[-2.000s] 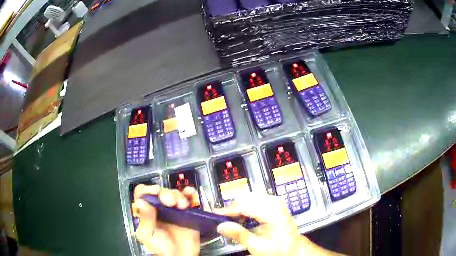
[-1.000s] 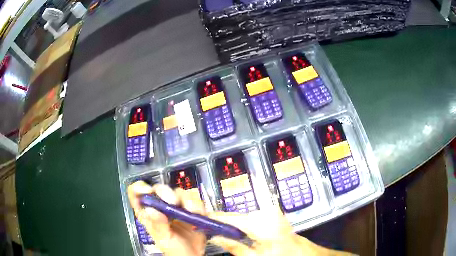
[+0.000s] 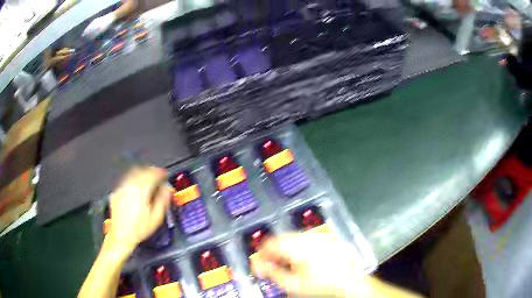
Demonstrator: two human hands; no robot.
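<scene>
The clear tray (image 3: 359, 238) lies on the bench with orange-banded keypad phones face up in its pockets; one upper-row phone (image 3: 235, 186) shows fully. My left hand (image 3: 139, 204), blurred, is over the left part of the upper row. A purple phone end (image 3: 158, 237) shows just below its fingers; whether the hand grips it is unclear. My right hand (image 3: 300, 262), blurred and overexposed, is over the lower row at the right, covering parts of phones. Its fingertips are near a phone's orange band; I cannot tell whether it holds anything.
The tall stack of black trays (image 3: 291, 87) stands behind the clear tray, with purple covers (image 3: 220, 74) on top at left. It borders the grey mat (image 3: 111, 137). More phones (image 3: 99, 55) and another person's arm are at the far upper left. A red stool (image 3: 504, 189) is at right.
The view has shifted, so tray and stack sit lower and further left. My hands have parted, left towards the upper row; the dark phone-like piece earlier held between them no longer shows there.
</scene>
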